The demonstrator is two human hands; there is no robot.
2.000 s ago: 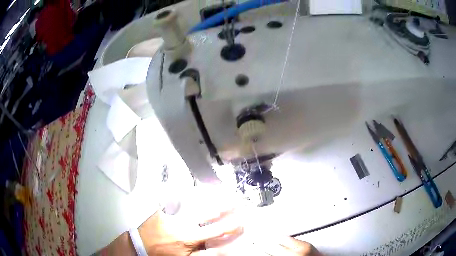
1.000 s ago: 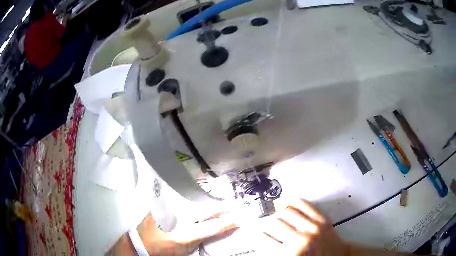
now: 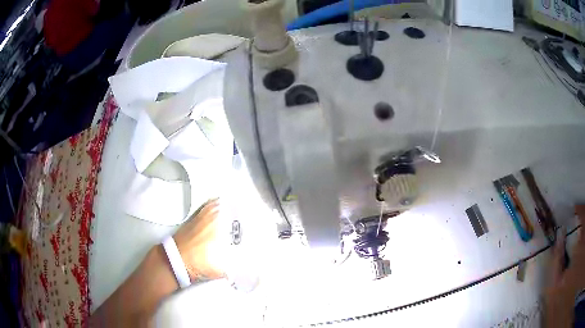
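The sewing machine head [image 3: 308, 166] stands over the bed, with its presser foot and needle [image 3: 375, 246] under a bright light. My left hand [image 3: 204, 240], with a white wristband, lies left of the needle; the glare washes out its fingertips. A white fabric piece [image 3: 211, 311] lies in front of it at the bottom edge, outline lost in glare. My right hand [image 3: 564, 275] is blurred and cut off by the right edge. Its fingers are at the handle end of the long dark tool [image 3: 539, 202]; whether they grip it is unclear. Blue and orange snips [image 3: 516, 211] lie beside it.
White cut pieces [image 3: 160, 80] lie in a loose, overlapping chain left of the machine head. A grey metal plate [image 3: 476, 221] lies flat right of the needle. The tan board with red print [image 3: 58, 224] is at far left. A person in red [image 3: 69, 25] is at top left.
My right hand has left the fabric by the needle and moved right to the tools. My left hand has moved up beside the machine head. The camera view has shifted.
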